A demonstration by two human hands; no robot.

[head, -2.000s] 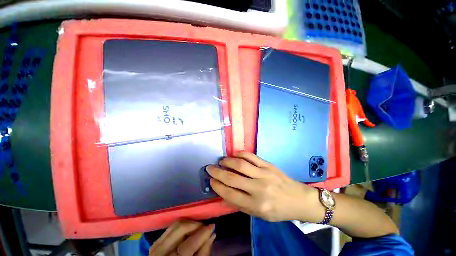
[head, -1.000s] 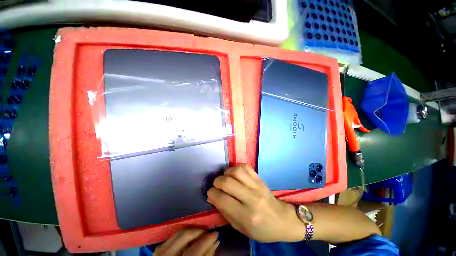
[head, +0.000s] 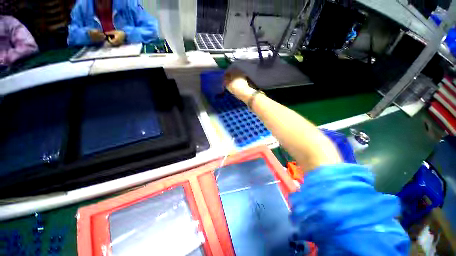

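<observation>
My right hand [head: 235, 81] is stretched far forward over the back end of a blue parts tray [head: 241, 125] with rows of dark round spots. Its fingers are dark and blurred, so I cannot tell whether they hold anything. The coral-red foam tray [head: 202, 192] lies nearer, cut off by the lower edge. Its left pocket holds a grey tablet [head: 145, 212] with shiny, wrinkled clear film. Its right pocket holds a blue-grey tablet [head: 252, 205], with camera lenses partly visible beside my blue sleeve. My left hand is out of view.
Stacked black trays [head: 120, 117] with dark panels stand at left behind a white rail. An orange blow gun [head: 295, 171] and blue bin [head: 337, 142] are partly behind my arm. Blue film pieces [head: 37, 240] lie lower left. A person in blue [head: 112, 25] works across the line.
My right hand has left the left tablet's camera corner and reached forward to the blue parts tray. My left hand has gone out of view. The view has tilted up, showing the far bench.
</observation>
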